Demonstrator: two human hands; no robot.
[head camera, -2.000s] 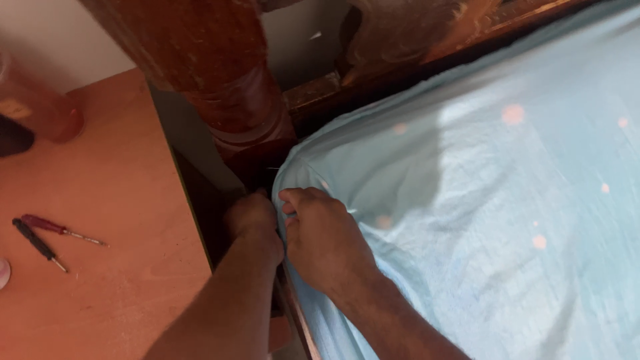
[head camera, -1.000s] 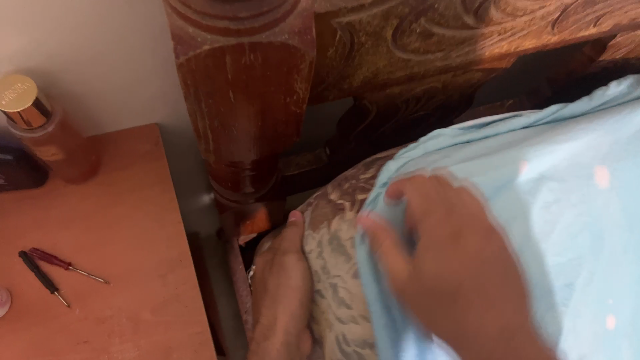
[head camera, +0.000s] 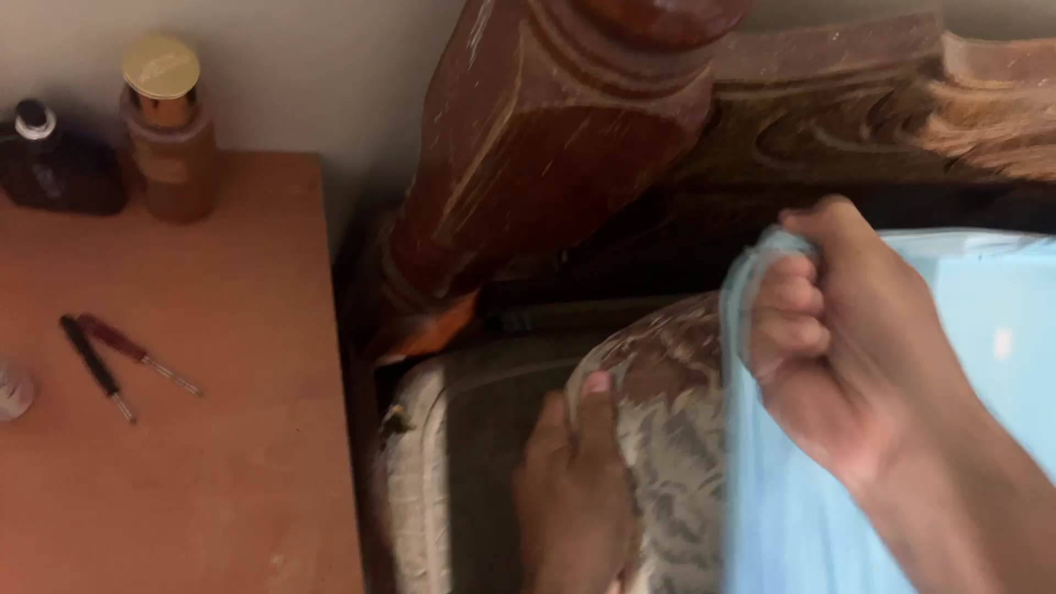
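My right hand has its fingers closed on the edge of a light blue bed sheet, raised near the headboard. Left of it, my left hand grips the rounded corner edge of a patterned brown and cream mattress layer, thumb on top and the other fingers partly hidden. That corner is pulled away from a lower mattress with pale piped edging, which shows under and left of it. The sheet covers the patterned layer's right part.
A carved wooden headboard and a thick turned bedpost stand behind the corner. On the wooden tabletop at left lie a black screwdriver and a red one, with a dark bottle and a gold-capped bottle behind.
The sheet, which covered the corner two seconds ago, is drawn back to the right in my right hand. The patterned corner is now lifted off the lower mattress by my left hand.
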